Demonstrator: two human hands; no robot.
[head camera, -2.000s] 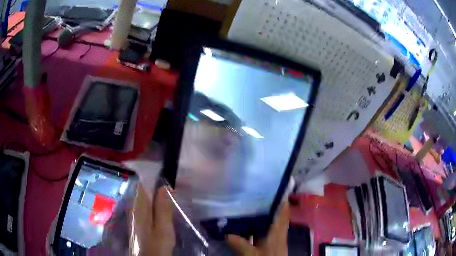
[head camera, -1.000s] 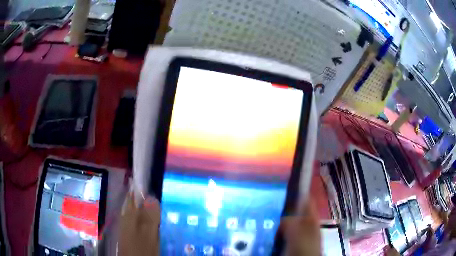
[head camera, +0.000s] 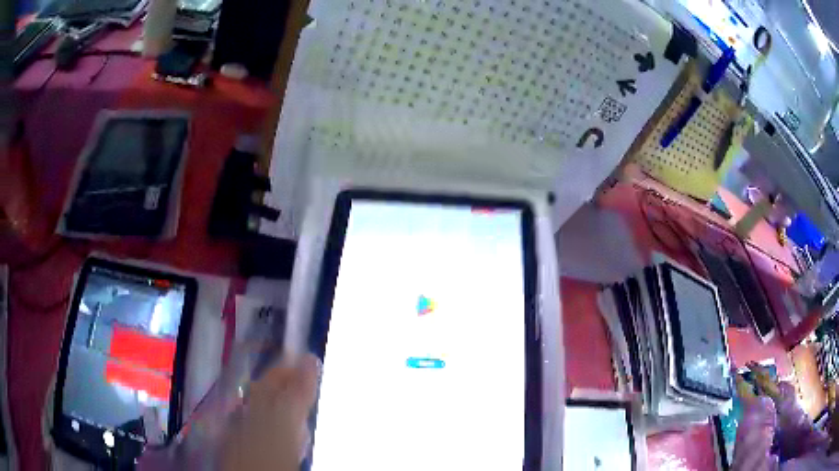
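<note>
A tablet (head camera: 428, 276) in a whitish sleeve stands in front of me, its black-bordered screen white with a small coloured triangle and a small blue-green button. My left hand (head camera: 267, 414) is blurred at its lower left edge; whether the fingers grip it or only touch it is unclear. My right hand is not in view. A large white test chart (head camera: 460, 74) with rows of small characters and black arrows leans behind the tablet.
A tablet showing a camera picture with a red block (head camera: 124, 359) lies at left, a dark sleeved tablet (head camera: 129, 175) behind it. A tablet stack (head camera: 695, 340) and a white-screened tablet (head camera: 598, 437) are at right. A yellow perforated basket (head camera: 685, 138) stands beyond. Another person's hands (head camera: 768, 396) show at far right.
The tablet's screen went from a camera picture to an orange-blue wallpaper to white. The tablet sits lower in view. My right hand has left the picture. The chart shows more fully.
</note>
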